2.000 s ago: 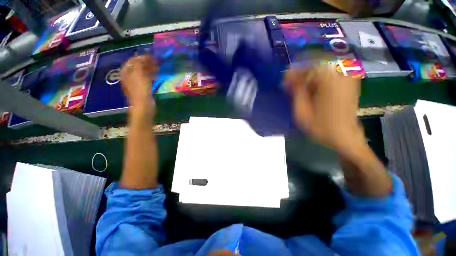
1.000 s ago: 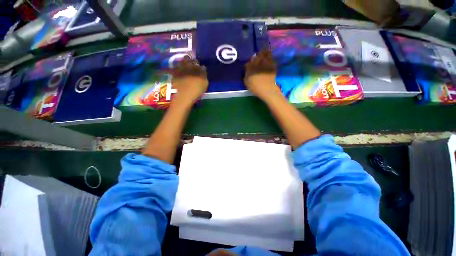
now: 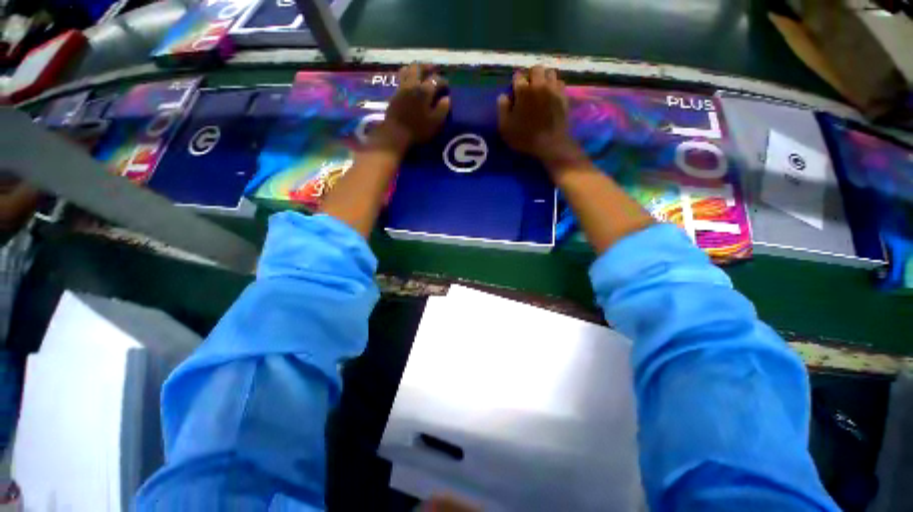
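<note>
A navy panel with a white round logo [image 3: 466, 190] lies flat in a box in front of me, between two printed rainbow box lids. My left hand [image 3: 415, 105] rests on its upper left edge, fingers bent. My right hand [image 3: 536, 110] rests on its upper right edge, fingers bent. Both hands press on the panel rather than hold it, as far as I can see. White insert sheets [image 3: 521, 390] with a dark oval slot lie loosely on the bench between my forearms.
A grey box with a white card [image 3: 796, 175] lies to the right on the green belt. Another navy box [image 3: 205, 155] is at the left. A grey post [image 3: 130, 190] slants across the left. Stacked white sheets [image 3: 80, 400] stand lower left. Another person's hand [image 3: 15, 205] shows at the far left.
The navy panel, a blur in the air two seconds ago, lies in the box. Since one second ago both hands have moved from its lower sides to its upper edge. The view has shifted.
</note>
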